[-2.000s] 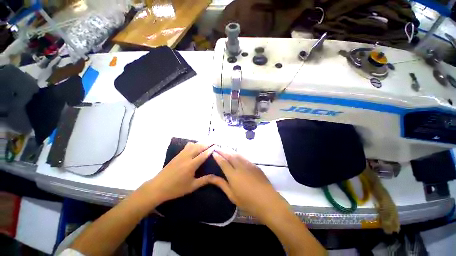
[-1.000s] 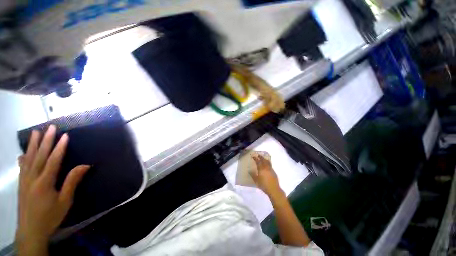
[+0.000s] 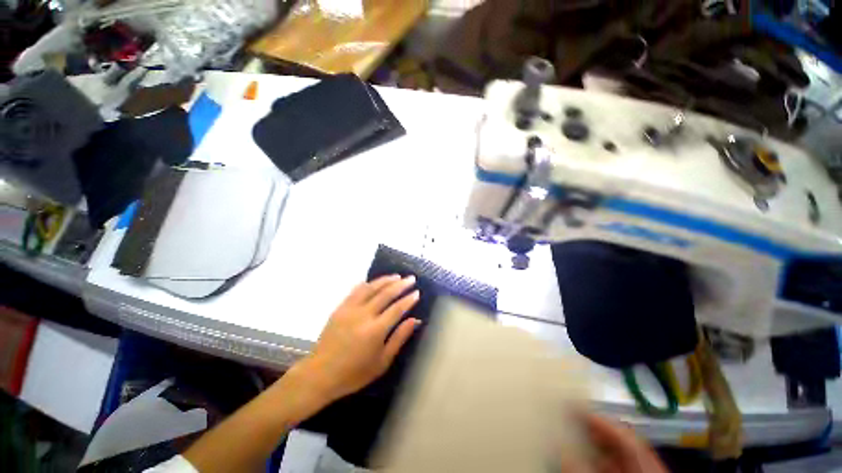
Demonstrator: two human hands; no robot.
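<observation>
A black two-part panel (image 3: 439, 278) with a textured band along its upper edge lies on the table left of and below the needle area. My left hand (image 3: 362, 334) lies flat on its left part, fingers spread. A beige card template (image 3: 485, 393), blurred, is held over the panel's right part and hides it. My right hand (image 3: 614, 445) is at the card's lower right edge, blurred and cut off by the bottom of the picture. The white sewing machine head (image 3: 526, 194) stands above and right of the panel.
A black panel pile (image 3: 628, 305) lies under the machine arm, beside green and yellow scissor handles (image 3: 652, 388) and a tan cord (image 3: 720, 406). Grey-backed panels (image 3: 217, 226) lie at left, black panels (image 3: 328, 120) at upper left. Brown cloth (image 3: 591, 46) is heaped behind.
The view swung down right, then back to the table. My right hand left the panel, reached below the table to a beige piece, and now holds the card over the panel. My left hand stays on the panel.
</observation>
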